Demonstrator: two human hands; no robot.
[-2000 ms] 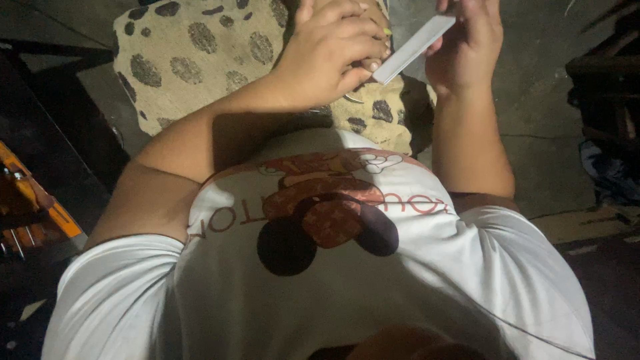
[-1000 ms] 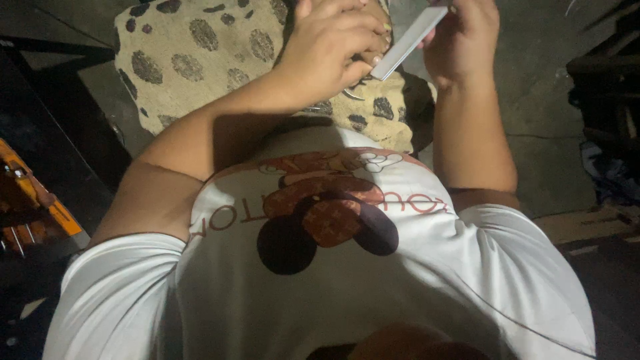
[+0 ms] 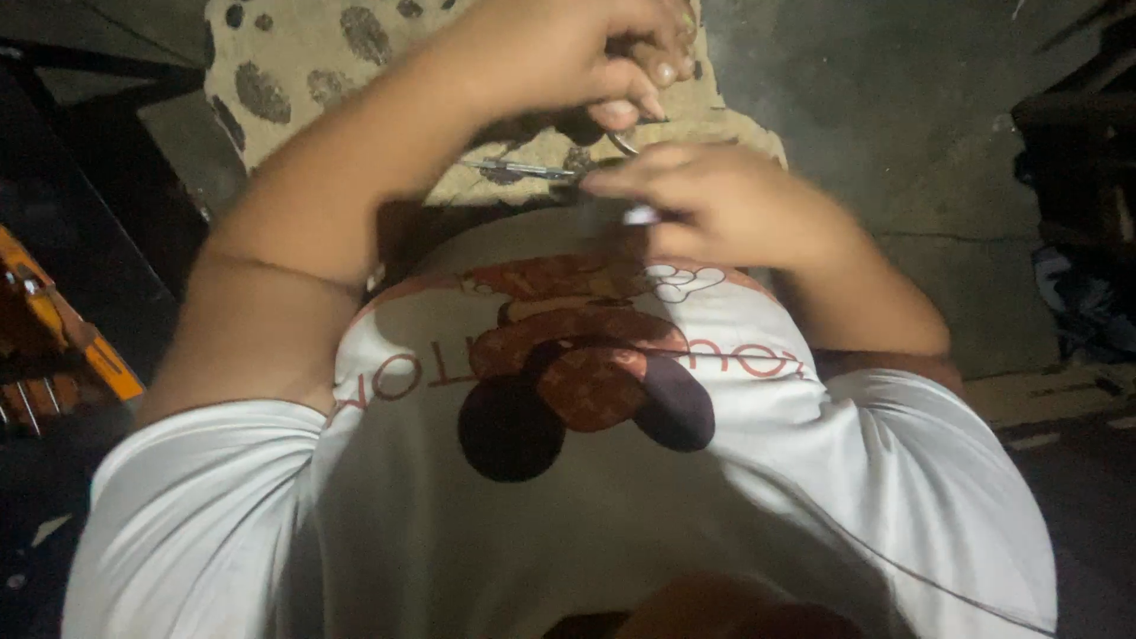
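My left hand (image 3: 595, 67) is at the top centre, palm down over a spotted cloth (image 3: 351, 40), with its fingers bent. Skin and nails crowd around its fingertips, and what it holds is unclear. My right hand (image 3: 719, 200) is lower, near the front of my shirt, blurred, with its fingers pointing left. A small whitish thing (image 3: 641, 215) shows at its fingers; its shape and whether it is gripped are unclear. Just left of those fingertips, a slender metal tool (image 3: 524, 169) lies over the cloth. A curved metal piece (image 3: 624, 142) shows between the two hands.
My white printed shirt (image 3: 399, 532) fills the lower view, with a thin cord (image 3: 896, 568) across it. An orange-edged holder (image 3: 106, 364) with metal tools is at the left. Dark items (image 3: 1083, 284) stand at the right, beside the grey floor (image 3: 870, 133).
My right hand has come down and left, towards my shirt. The flat pale bar at its fingers earlier no longer shows clearly. The slender metal tool has come into sight.
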